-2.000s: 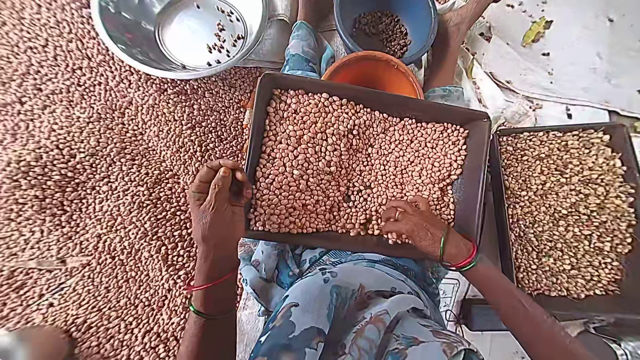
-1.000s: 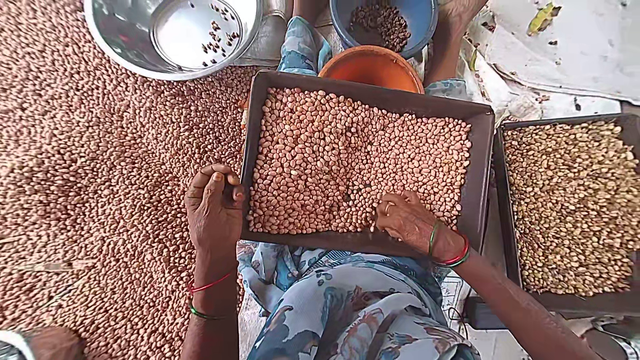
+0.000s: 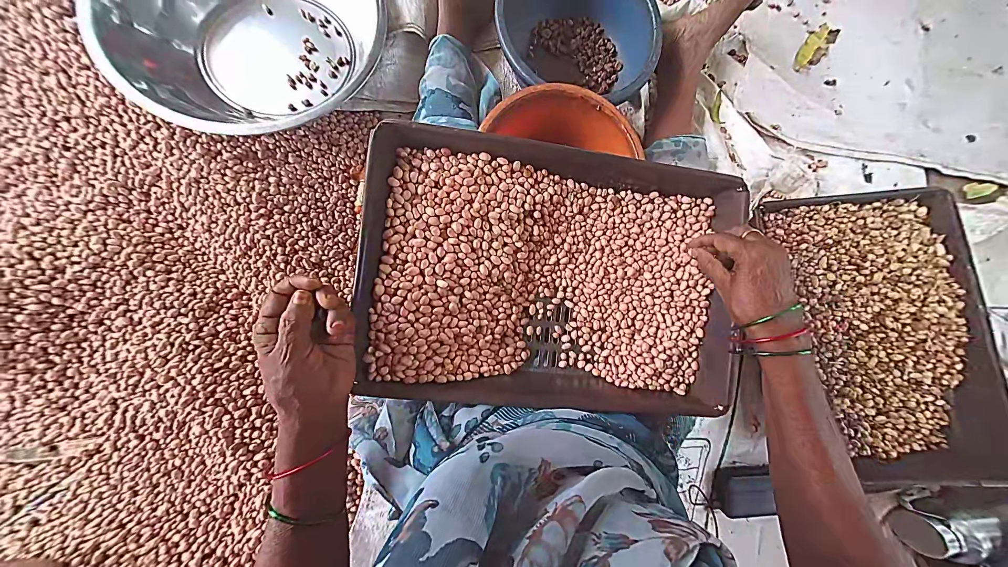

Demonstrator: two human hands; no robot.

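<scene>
A dark plastic tray (image 3: 551, 398) with a slotted bottom lies across my lap, holding pinkish-tan beans or nuts (image 3: 449, 268). Some slots show through a gap near its front edge. My left hand (image 3: 303, 339) is beside the tray's left wall, fingers curled with thumb near the fingertips; whether something small is between them cannot be told. At the tray's right side, my right hand (image 3: 744, 272) is over the rim, thumb and forefinger close together by the beans. Whether it pinches one is unclear.
A large heap of similar beans (image 3: 157, 315) spreads at left. A steel basin (image 3: 236, 122) with dark bits, a blue basin (image 3: 642, 47) with dark pieces and an orange bowl (image 3: 563, 118) stand beyond the tray. At right is another dark tray (image 3: 976, 315) of yellowish-brown beans.
My right hand has moved from the beans near the tray's front edge to its right side. A gap in the beans now shows the slotted bottom. My left hand has stayed beside the tray.
</scene>
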